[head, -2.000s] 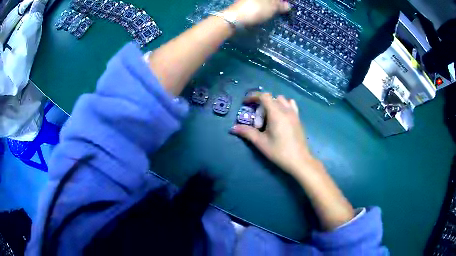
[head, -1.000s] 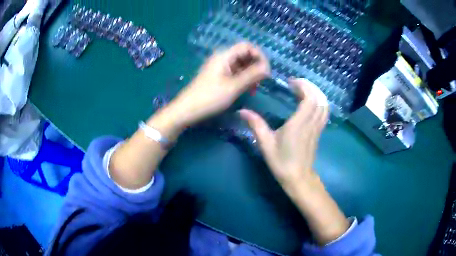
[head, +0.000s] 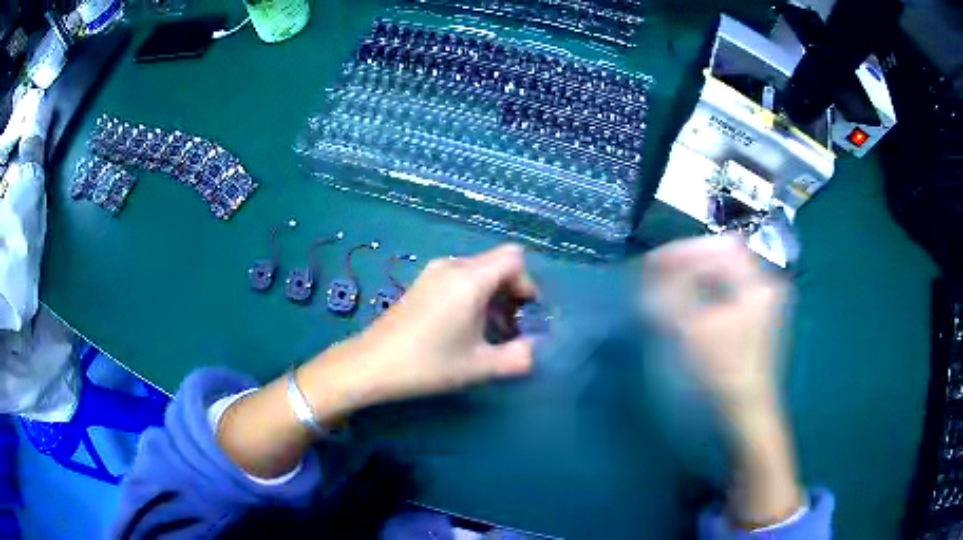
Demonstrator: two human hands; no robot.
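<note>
Small dark modules with thin reddish leads (head: pixel 300 284) lie in a row on the green mat, left of my left hand; the last one is partly hidden by it. My left hand (head: pixel 449 322) is over the mat with its thumb and fingers around a small dark module (head: pixel 530 319), which shows at the fingertips. My right hand (head: pixel 723 316) is strongly blurred, in front of the screw feeder (head: pixel 744 200); whether its fingers hold anything cannot be told. The clear blister tray (head: pixel 475 127), with rows of small dark parts, lies behind both hands.
Module assemblies (head: pixel 174 153) lie in a curved row at the left. A black phone (head: pixel 174 39) and a green-lidded cup (head: pixel 279 18) stand at the back. A white box with a red lit switch (head: pixel 858 137) is behind the feeder. Black trays (head: pixel 947 422) line the right edge.
The view has shifted, so the phone and cup now show. My left hand has come down to the mat around a module. My right hand has moved right, to the feeder. The row of modules is uncovered.
</note>
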